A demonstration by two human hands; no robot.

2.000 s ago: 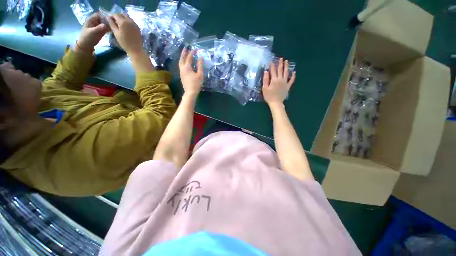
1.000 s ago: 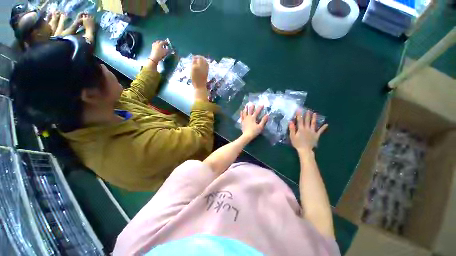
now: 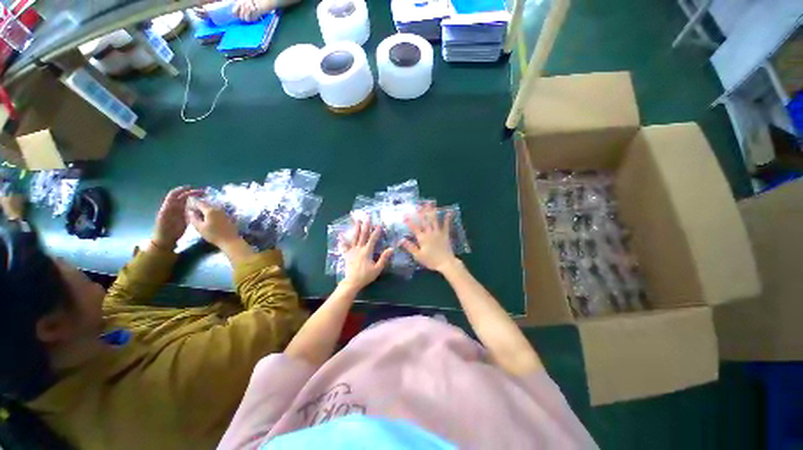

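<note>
A pile of filled zip-lock bags (image 3: pixel 398 207) lies overlapping on the dark green bench in front of me. My left hand (image 3: pixel 363 255) rests flat on the left part of the pile, fingers apart. My right hand (image 3: pixel 431 241) rests flat on the right part, fingers spread. Both hands are bare and grip nothing that I can see. Dark small parts show faintly through the plastic. The hands cover some of the bags.
An open carton (image 3: pixel 678 211) at right holds rows of packed bags (image 3: pixel 592 242). A person in a mustard top (image 3: pixel 176 325) works at another bag pile (image 3: pixel 273 209) on the left. White rolls (image 3: pixel 345 81), blue and white stacks (image 3: pixel 474 32) and a pole (image 3: pixel 535 66) stand behind.
My view has shifted, showing more of the bench's back and the whole carton. My hands have moved closer together on the pile, and the bags look more bunched. The neighbour's hands have come together.
</note>
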